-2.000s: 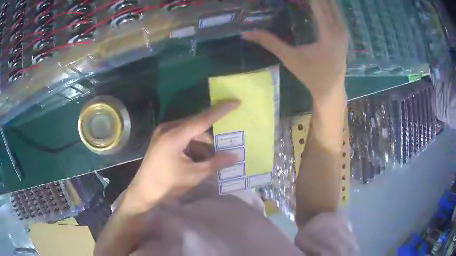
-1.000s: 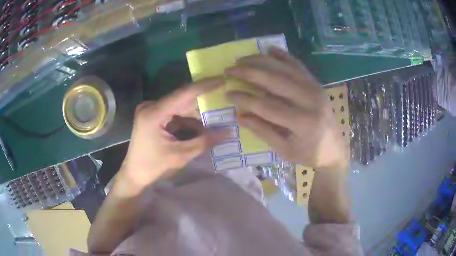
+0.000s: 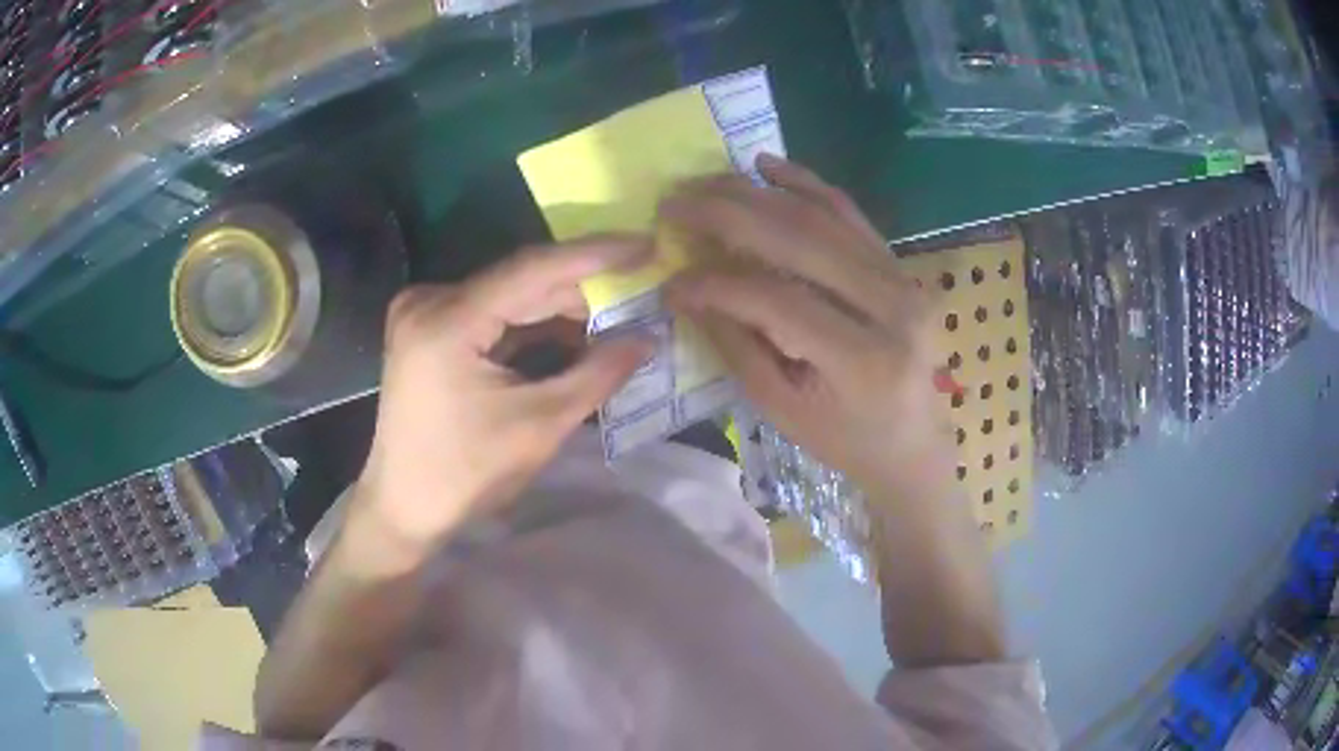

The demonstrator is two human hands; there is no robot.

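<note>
The yellow label sheet (image 3: pixel 605 175) with white blue-bordered stickers is held up in front of me, over the bench's front edge. My left hand (image 3: pixel 499 389) grips its left side between thumb and index finger, by the stickers. My right hand (image 3: pixel 815 316) lies over the sheet's right side, with its fingertips at the sheet's middle. The sheet is bent, and its lower stickers look shaded. Whether a sticker is loose between the fingertips cannot be told.
The round stand (image 3: pixel 242 301) with a brass-gold ring stands at left on the green bench (image 3: pixel 485 176). Filled trays (image 3: pixel 103 74) lie upper left, clear trays (image 3: pixel 1087 88) upper right. Below the edge are a perforated board (image 3: pixel 987 396), more trays (image 3: pixel 1248 308) and cardboard (image 3: pixel 176 668).
My right hand has come down from the upper right onto the sheet. The sheet has moved up and left, tilted and bent. My left hand has stayed at its left side.
</note>
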